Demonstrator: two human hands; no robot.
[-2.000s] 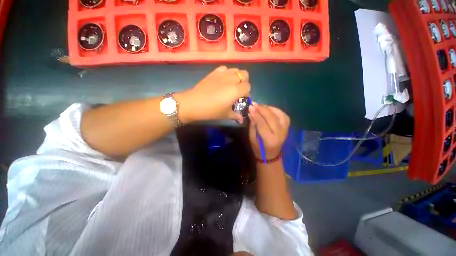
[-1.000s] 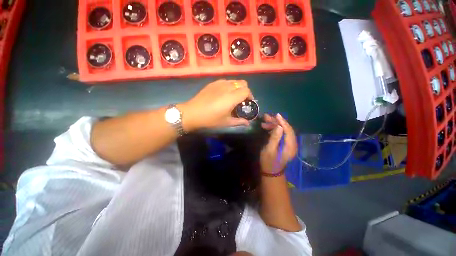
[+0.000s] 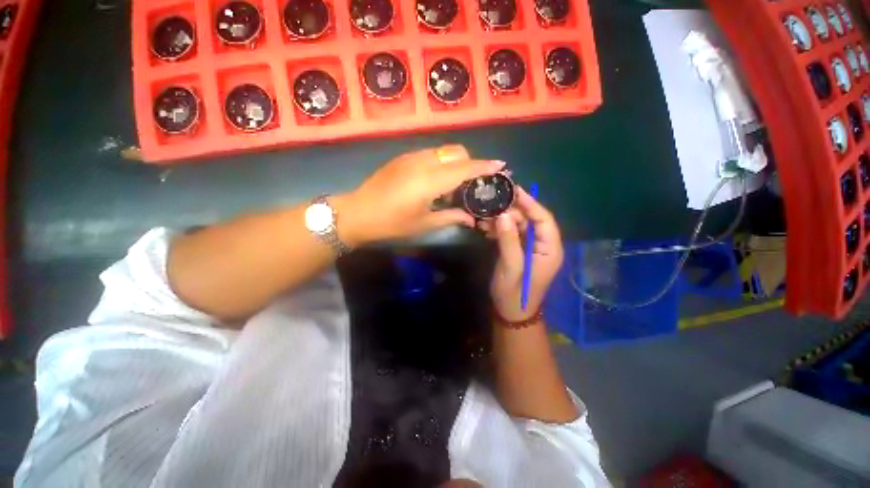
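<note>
My left hand [image 3: 417,195], with a watch on its wrist, holds a round dark unit [image 3: 487,194] with a shiny rim and small silver details between thumb and fingers. The unit's face is turned up, above the bench's near edge. My right hand [image 3: 528,248], with a dark red wristband, holds a slim blue tool [image 3: 529,250] roughly upright against the palm. Its thumb and fingertips touch the right rim of the unit. The red-orange main work tray [image 3: 382,125] lies straight ahead with round dark units in its pockets.
A white sheet [image 3: 667,86] bears a clear-white syringe-like tube [image 3: 722,91] with a thin hose. A tilted red-orange tray [image 3: 777,191] at the right holds silver-white and dark units. Another tray's edge shows at far left. Blue bins [image 3: 625,305] stand below the bench edge.
The right hand was apart from the unit a second ago and now touches its rim. The unit has moved slightly right and up. The blue tool is now more upright.
</note>
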